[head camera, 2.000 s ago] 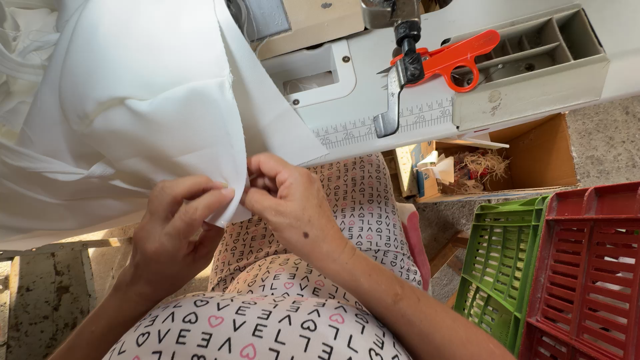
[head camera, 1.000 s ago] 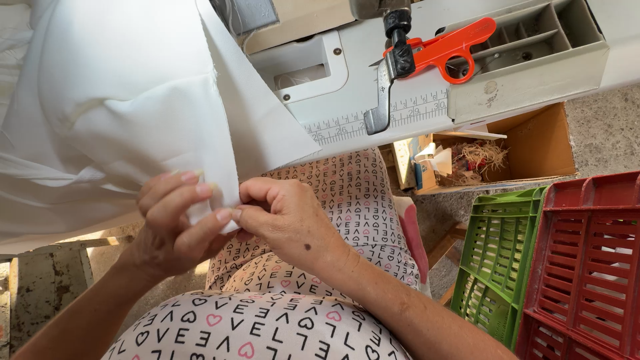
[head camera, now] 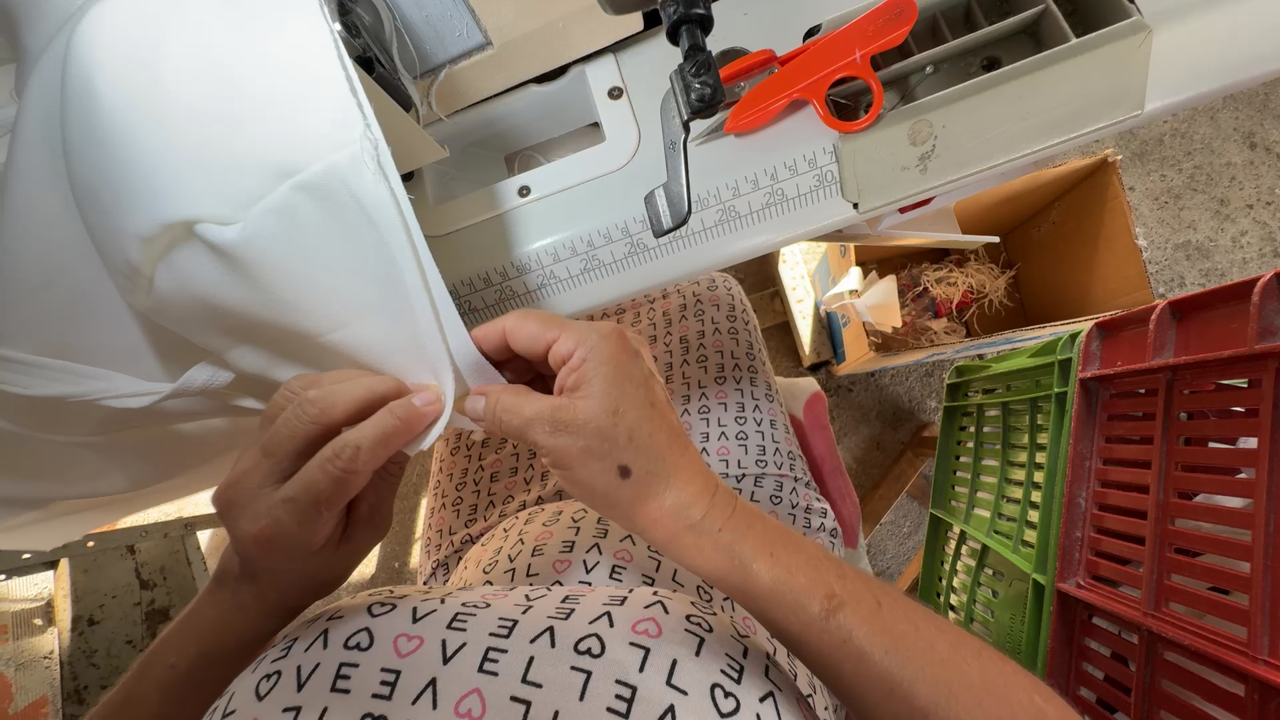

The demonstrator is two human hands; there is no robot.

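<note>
A large piece of white fabric [head camera: 250,270] hangs over the table edge at the left, its raw edge running down to my hands above my lap. My left hand [head camera: 325,470] pinches the folded lower corner between thumb and fingers. Close beside it, my right hand [head camera: 590,420] grips the same edge from the other side, thumb and forefinger together on a narrow strip of the cloth. My curled lower fingers are partly hidden on both hands.
A sewing machine bed with a printed ruler [head camera: 640,245] lies ahead, below a metal lever [head camera: 672,170]. Orange thread snips [head camera: 820,75] rest against a grey compartment tray [head camera: 1000,120]. Right of my lap are a cardboard box [head camera: 1060,240], a green crate [head camera: 1000,490] and red crates [head camera: 1170,500].
My left hand's fingers, spread more loosely a second ago, are now closed down on the fabric corner. My right hand stays at the edge.
</note>
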